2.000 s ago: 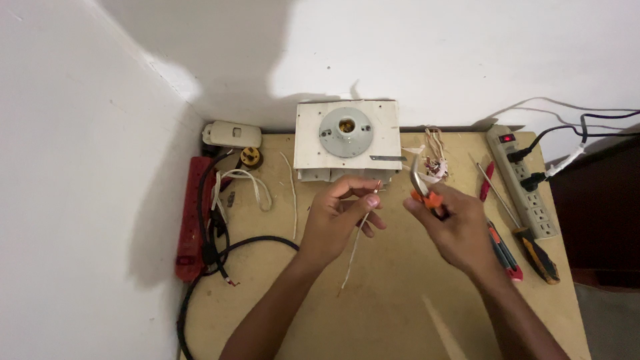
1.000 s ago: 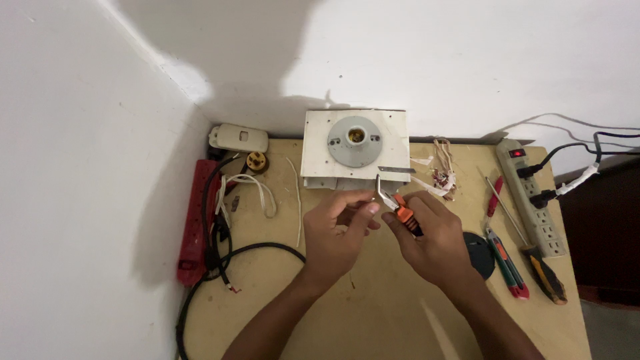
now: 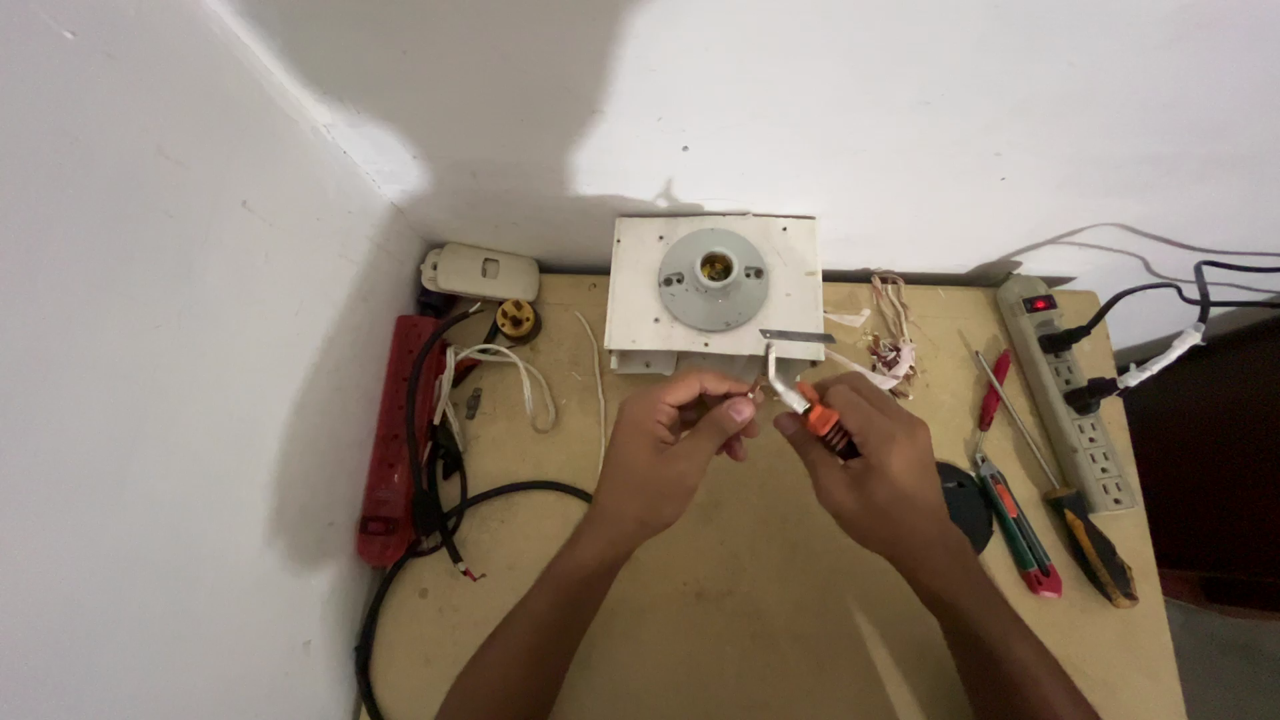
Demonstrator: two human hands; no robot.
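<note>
My left hand (image 3: pixel 680 450) pinches a thin wire (image 3: pixel 755 388) between thumb and fingers, its bare end pointing up. Pliers (image 3: pixel 793 397) with an orange and black handle are gripped in my right hand (image 3: pixel 870 460), their bent metal tip just right of the wire end. Whether the jaws touch the wire is too small to tell. Behind both hands stands a white box (image 3: pixel 640 325) bearing a round grey lamp socket (image 3: pixel 715 280); a thin dark metal blade (image 3: pixel 797 337) lies on its front edge.
At left are a red power strip (image 3: pixel 392 440), a black cable (image 3: pixel 530 488), a white cord (image 3: pixel 545 395) and a yellow plug (image 3: pixel 516 319). Right: a beige power strip (image 3: pixel 1090 430), a utility knife (image 3: pixel 1015 525), screwdrivers (image 3: pixel 1095 550), a black disc (image 3: pixel 962 505) and a wire bundle (image 3: pixel 892 330).
Two seconds ago the pliers were apart from my left hand; they have come to the wire end beside my left fingertips. The wire hanging below my left hand earlier no longer shows there.
</note>
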